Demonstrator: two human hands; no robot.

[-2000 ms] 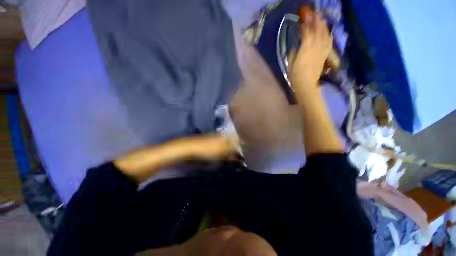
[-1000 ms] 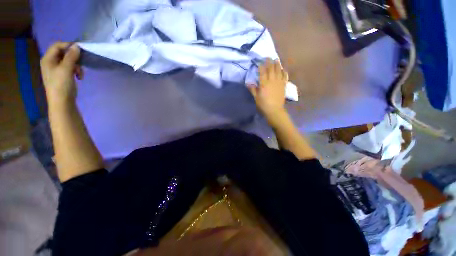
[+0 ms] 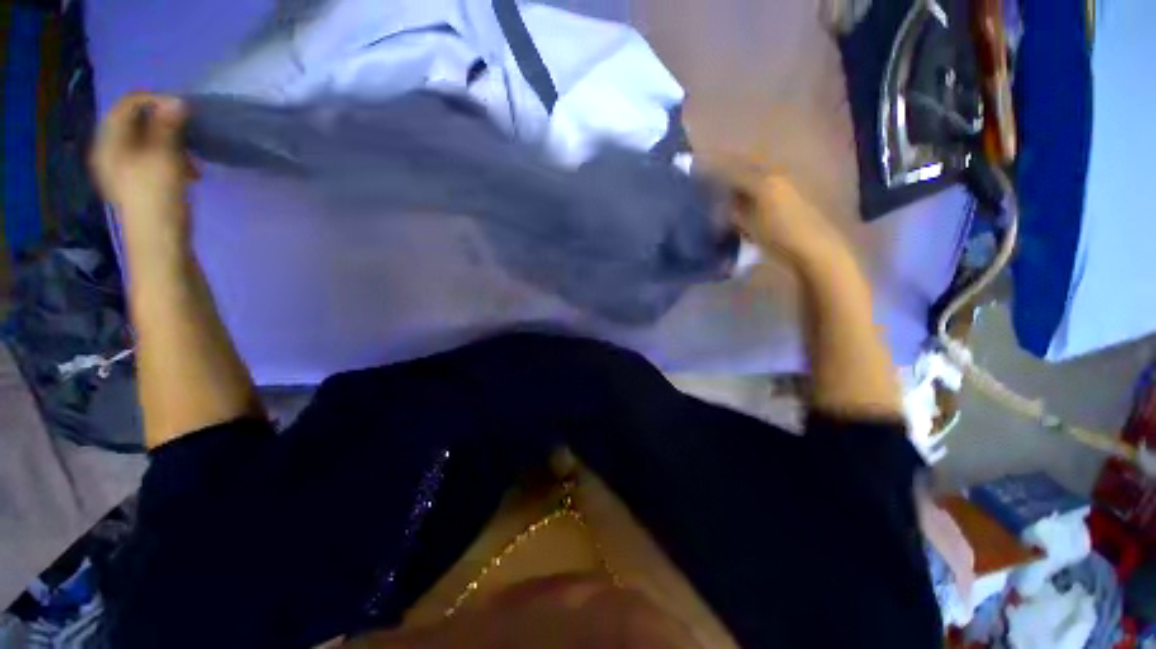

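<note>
A garment [image 3: 507, 190] lies on the purple pressing table [image 3: 292, 292], its dark grey outside towards me and its pale inner side with a narrow dark strip behind. My left hand [image 3: 150, 146] grips the grey edge at its left end. My right hand [image 3: 767, 216] grips the right end; it is blurred and its fingertips are partly hidden. The grey part is stretched between both hands and blurred. The steam iron [image 3: 932, 108] stands on the dark rest pad [image 3: 875, 190] at the table's right end, away from both hands.
A pale hose [image 3: 995, 260] runs from the iron down to the right. Blue cloth [image 3: 1052, 178] hangs at the right. Cloth scraps [image 3: 1040, 583] lie on the floor at the lower right. A dark cloth heap [image 3: 76, 317] is left of the table.
The right hand left the iron and took hold of the garment. The garment turned from grey to its pale side, then the near part flipped grey side up. The right hand moved right.
</note>
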